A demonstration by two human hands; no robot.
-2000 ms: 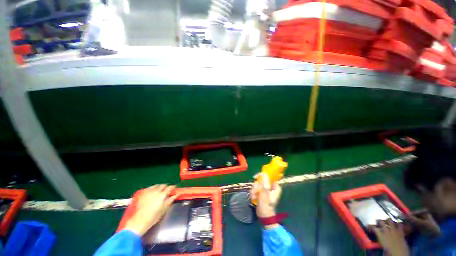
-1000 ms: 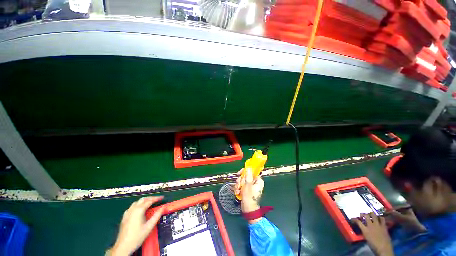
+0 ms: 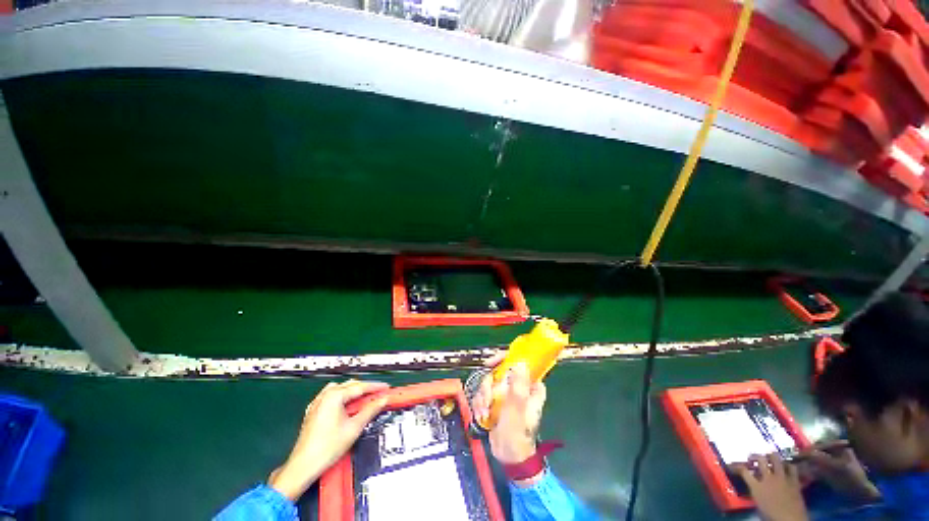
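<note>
An open tablet (image 3: 413,448) lies in a red frame (image 3: 336,496) on the bench, its circuit board towards the top and a white battery (image 3: 416,494) below; the near end is cut off. My left hand (image 3: 334,432) rests on the frame's upper left corner. My right hand (image 3: 517,412) grips a yellow electric screwdriver (image 3: 532,358), tilted, its lower end by the frame's right edge. The tip cannot be made out. A round grey dish (image 3: 475,383) is mostly hidden behind my right hand and the screwdriver.
Another framed tablet (image 3: 458,291) lies on the green belt ahead. A blue bin (image 3: 25,448) is at left. A black cable (image 3: 649,392) hangs below a yellow strap (image 3: 698,142). At right a person (image 3: 884,397) works on a framed tablet (image 3: 739,432). Red trays (image 3: 703,61) are stacked above.
The framed tablet now lies straighter, with its battery towards me. My left hand has closed in on the frame's corner. The screwdriver has come down close to the frame's right edge.
</note>
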